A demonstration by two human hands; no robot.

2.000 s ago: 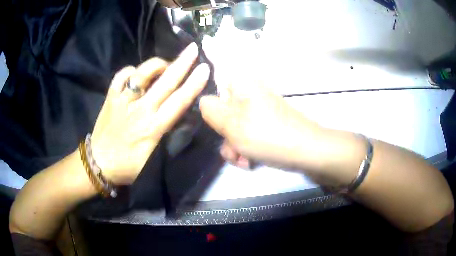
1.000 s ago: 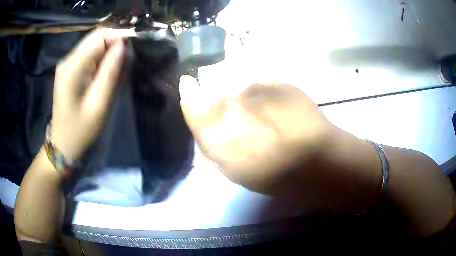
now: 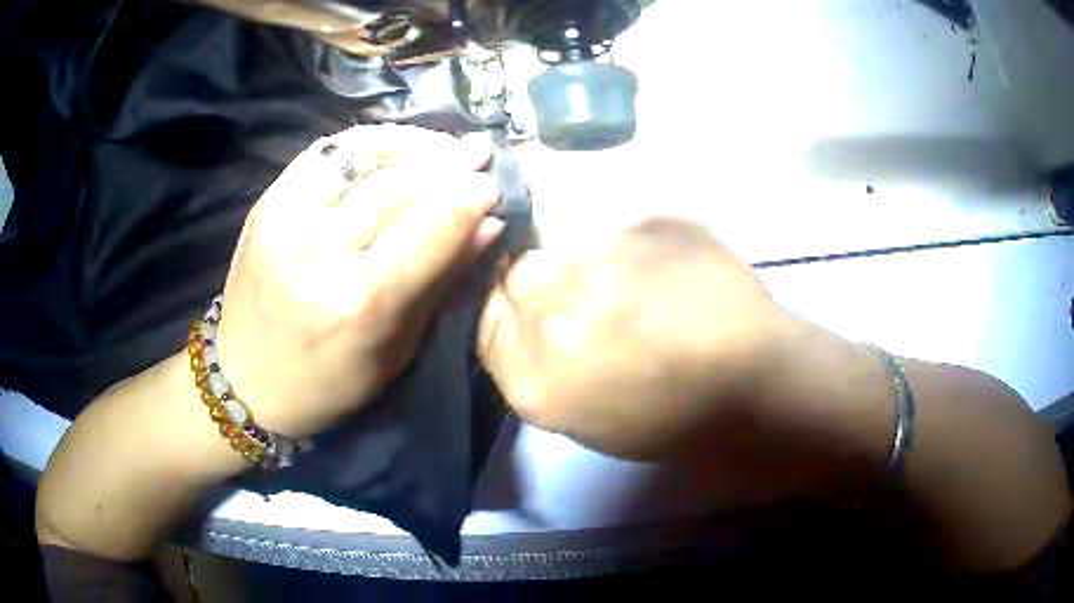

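Shiny black lining fabric [image 3: 130, 224] spreads over the left side and runs under my left hand [image 3: 365, 259]. My left hand's fingertips pinch its seam edge [image 3: 510, 194] just below the presser foot area [image 3: 485, 88]. My right hand [image 3: 624, 336] is closed beside it, thumb side against the same edge, with its fingers mostly hidden. A dark pointed corner of the fabric [image 3: 442, 471] hangs below my hands towards the front table edge. The needle is too blurred to make out.
The machine head [image 3: 365, 33] is at the top. A grey-green cap [image 3: 582, 106] stands right of the presser foot. Thin dark tools [image 3: 949, 12] lie at the upper right. A measuring tape [image 3: 353, 558] follows the curved front edge of the white table [image 3: 942, 295].
My left hand has moved right from the far-left fabric, back beside my right hand at the seam edge. The fabric below now ends in a point. My right hand has barely moved since one second ago.
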